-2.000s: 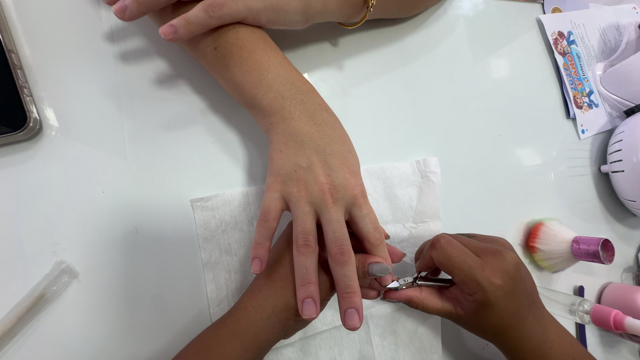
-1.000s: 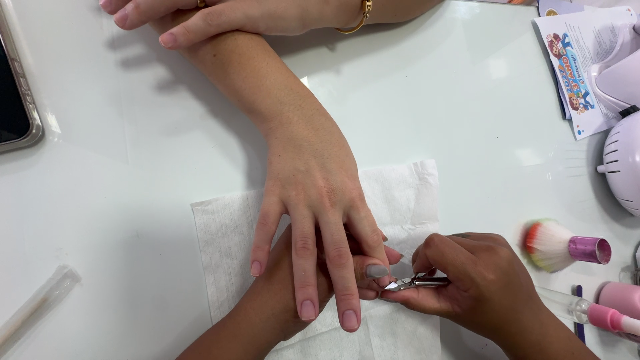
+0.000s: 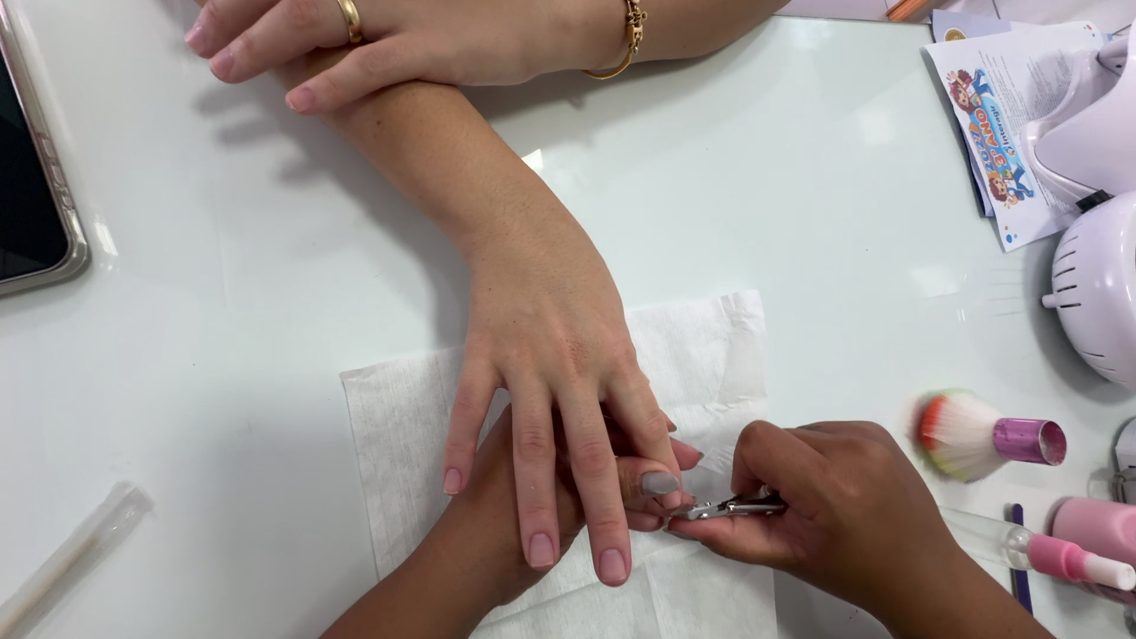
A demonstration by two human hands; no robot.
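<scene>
My right hand (image 3: 816,515) grips metal cuticle nippers (image 3: 723,508), with the jaws at the tip of the index finger of another person's hand (image 3: 559,311). That hand lies palm down, fingers spread, over a white paper towel (image 3: 710,373). From below, my left hand (image 3: 612,479) holds the same index finger, its thumb with a grey-polished nail pressed beside the fingertip. The other person's fingers partly hide my left hand. The person's other hand (image 3: 453,40), with a gold ring and bracelet, rests across their forearm.
At the right are a soft brush (image 3: 985,437), a clear bottle with a pink and white top (image 3: 1056,557), a purple stick (image 3: 1022,568), printed leaflets (image 3: 1012,133) and a white vented device (image 3: 1100,284). A phone (image 3: 35,177) and a clear-wrapped stick (image 3: 75,559) lie left.
</scene>
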